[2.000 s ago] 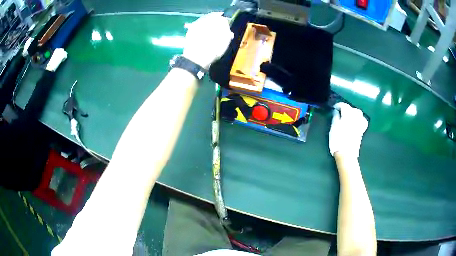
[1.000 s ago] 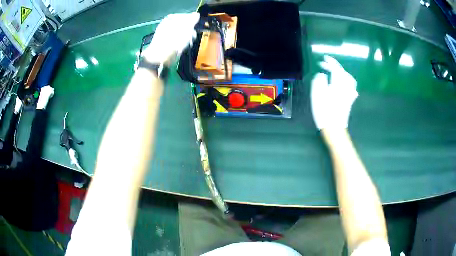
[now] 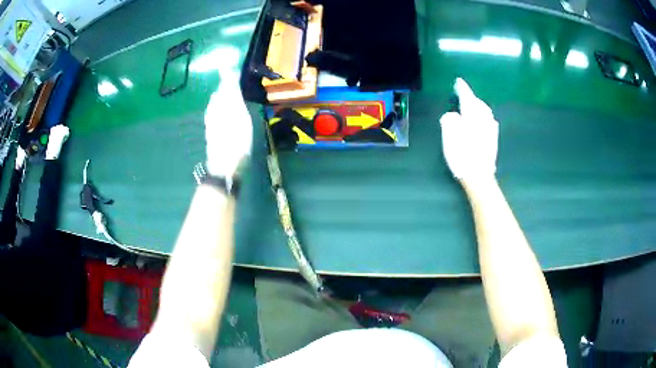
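My gloved left hand (image 3: 229, 129) is blurred over the belt, left of the press, with no object visible in it. My gloved right hand (image 3: 469, 140) is right of the press, index finger extended, and looks empty. The orange-brown fixture (image 3: 291, 92) stands on the left of the press base, with a black frame (image 3: 276, 39) in it, slightly tilted. A black cloth (image 3: 381, 43) lies beside it. The base panel below has a red button (image 3: 328, 123). One phone frame (image 3: 180, 52) lies on the belt at the left.
Another dark phone frame (image 3: 617, 67) lies far right on the green belt (image 3: 360, 215). A wrapped hose (image 3: 285, 215) runs from the base to my lap. An air gun (image 3: 90, 200) lies at left, near a neighbouring person's gloved hand (image 3: 56, 141). A red stool (image 3: 119, 287) stands below.
My left hand has moved from the fixture to lower left. My right hand has moved off the cloth's right corner. A black frame now shows in the fixture. The view has shifted.
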